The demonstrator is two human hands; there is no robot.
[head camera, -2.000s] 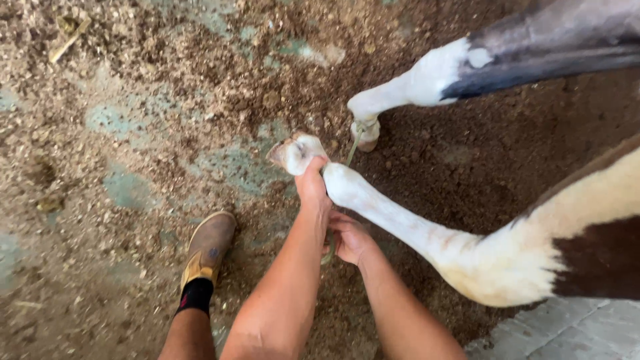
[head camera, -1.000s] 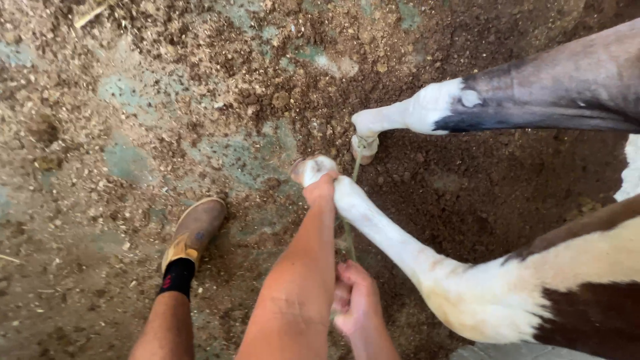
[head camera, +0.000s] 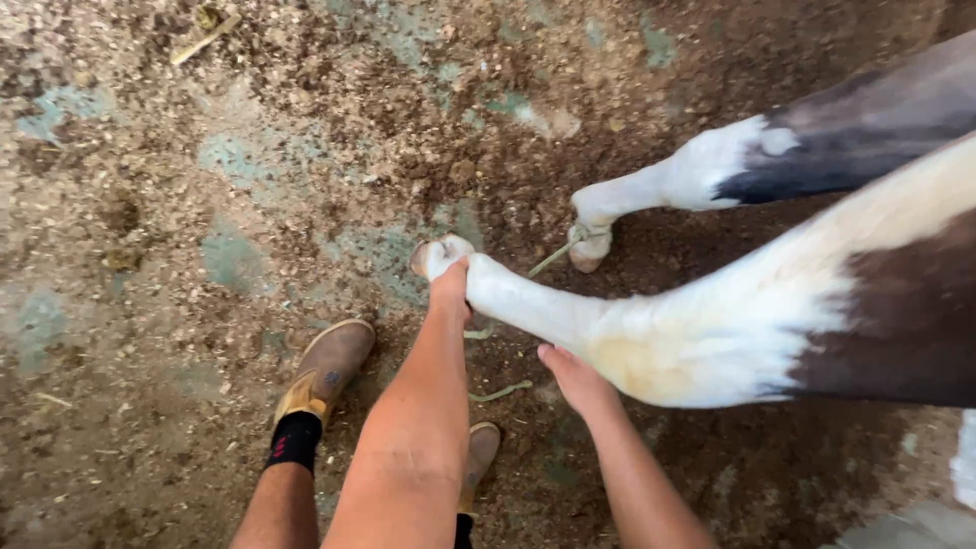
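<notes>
My left hand [head camera: 451, 291] grips the white pastern of a horse's raised leg [head camera: 534, 303], just above the hoof [head camera: 419, 258]; some of its fingers are hidden behind the leg. My right hand [head camera: 581, 381] is beside the underside of the same leg near the hock, fingers apart; whether it touches the leg I cannot tell. A thin greenish rope [head camera: 555, 255] is looped round the pastern of the horse's other leg [head camera: 644, 187] and passes behind the raised leg. More of the rope [head camera: 500, 393] shows below it.
My two boots [head camera: 335, 362] stand on a dirt floor [head camera: 137, 305] strewn with shavings, at the lower left and bottom middle. The horse's brown and white body [head camera: 907, 305] fills the right side. A pale stick [head camera: 206, 38] lies at the upper left.
My right hand has moved from the rope below the leg up beside the hock, and its fingers have opened. My left hand still grips the pastern.
</notes>
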